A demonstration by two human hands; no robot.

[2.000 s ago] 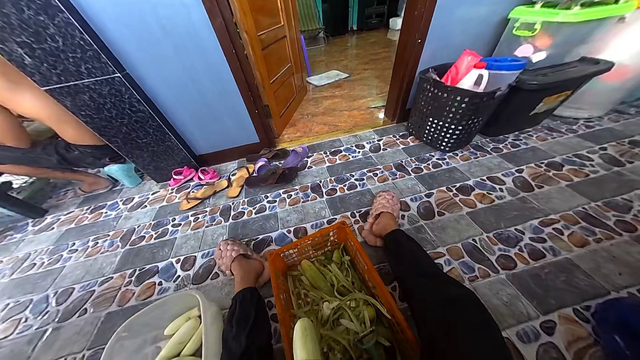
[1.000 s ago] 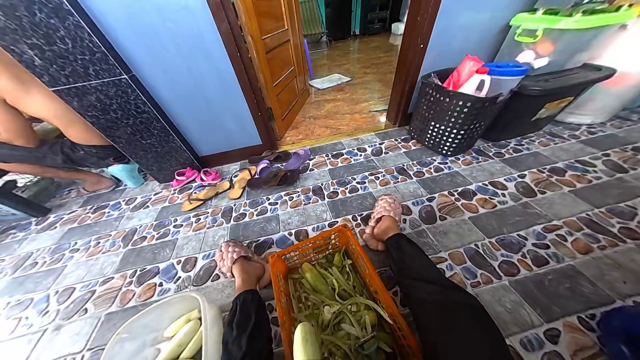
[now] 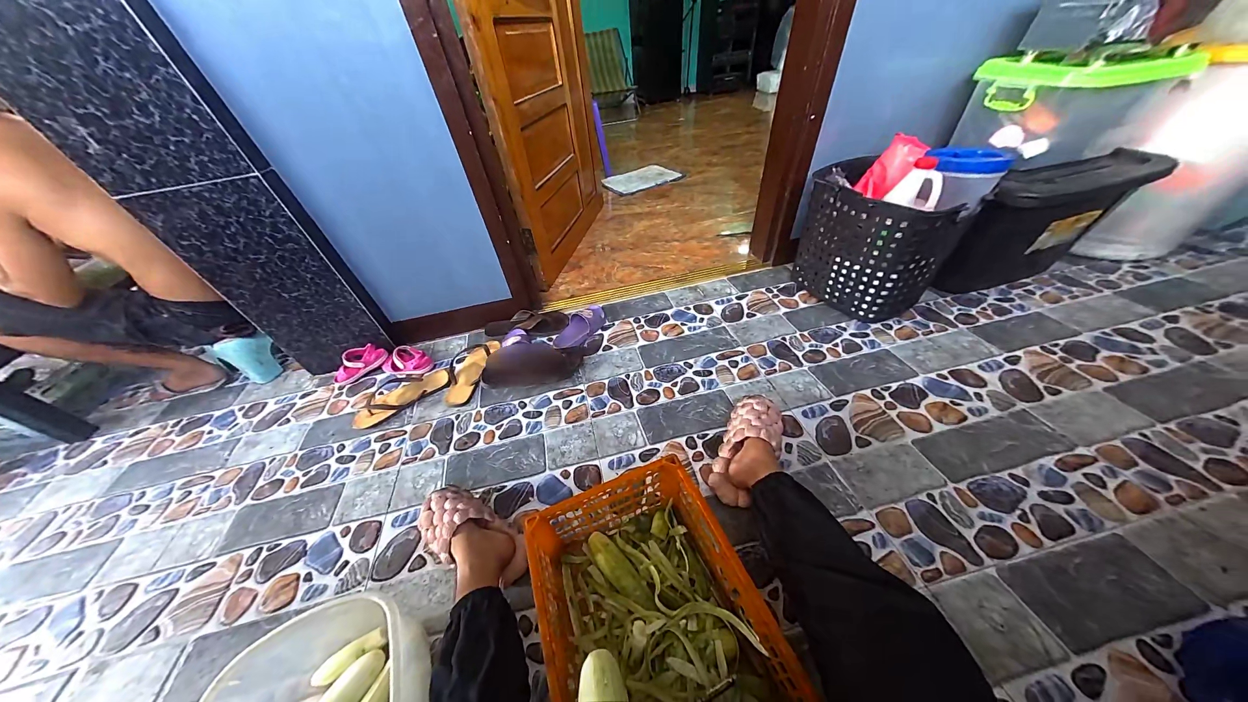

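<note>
Neither my left hand nor my right hand shows in the head view. Between my feet stands an orange plastic crate point(image 3: 548, 575), holding a heap of green vegetable peelings point(image 3: 673, 604). A whole green vegetable point(image 3: 616, 567) lies among the peelings, and a pale, peeled-looking one point(image 3: 602, 675) is at the crate's near left, cut off by the lower edge. To the left, a whitish plastic basin point(image 3: 405, 634) holds several pale long vegetables point(image 3: 353, 671), partly out of frame.
Sandals point(image 3: 400, 398) lie by the open wooden door point(image 3: 546, 127). A black perforated basket point(image 3: 863, 258) with containers and a black lidded bin point(image 3: 1024, 229) stand at the right wall. Another person point(image 3: 88, 224) sits at far left beside a light-blue cup-like container point(image 3: 249, 359). The floor is patterned tile.
</note>
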